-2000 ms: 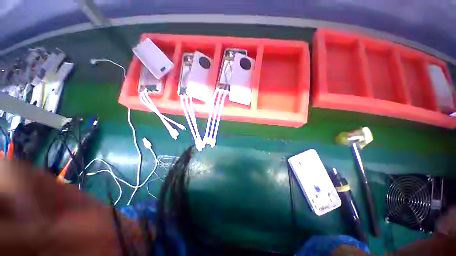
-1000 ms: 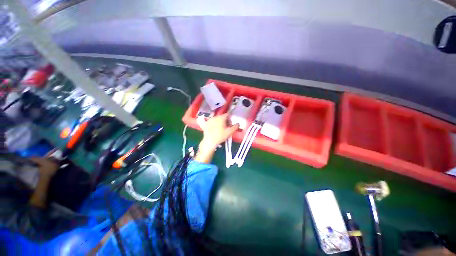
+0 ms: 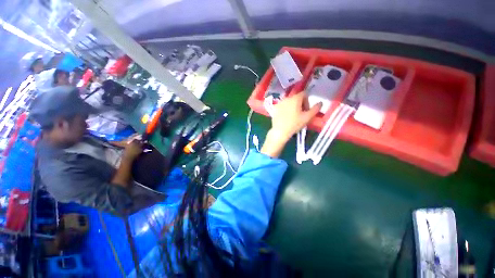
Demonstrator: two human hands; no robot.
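My left hand (image 3: 290, 117), in a blue sleeve, lies over the front edge of the red foam tray (image 3: 418, 155) at its left pockets. The thumb is apart, beside the second unit; the fingertips are partly hidden, so a grip cannot be told. A white cover (image 3: 286, 69) lies tilted over the leftmost pocket. The second pocket holds a unit with a pale, dark-spotted cover (image 3: 327, 81). The third holds an open unit with a similar cover (image 3: 382, 95). White leads (image 3: 330, 133) hang over the front edge. My right hand is out of view.
A loose white case (image 3: 436, 241) lies at lower right, beside a partly visible dark tool. A white cable (image 3: 249, 136) and orange-handled tool (image 3: 196, 142) lie left. A person in a cap (image 3: 81, 157) sits at left. Dark strands hang in front.
The view has turned left, bringing the seated person into sight. My left hand has moved from the lower left onto the tray. My right hand has left the picture.
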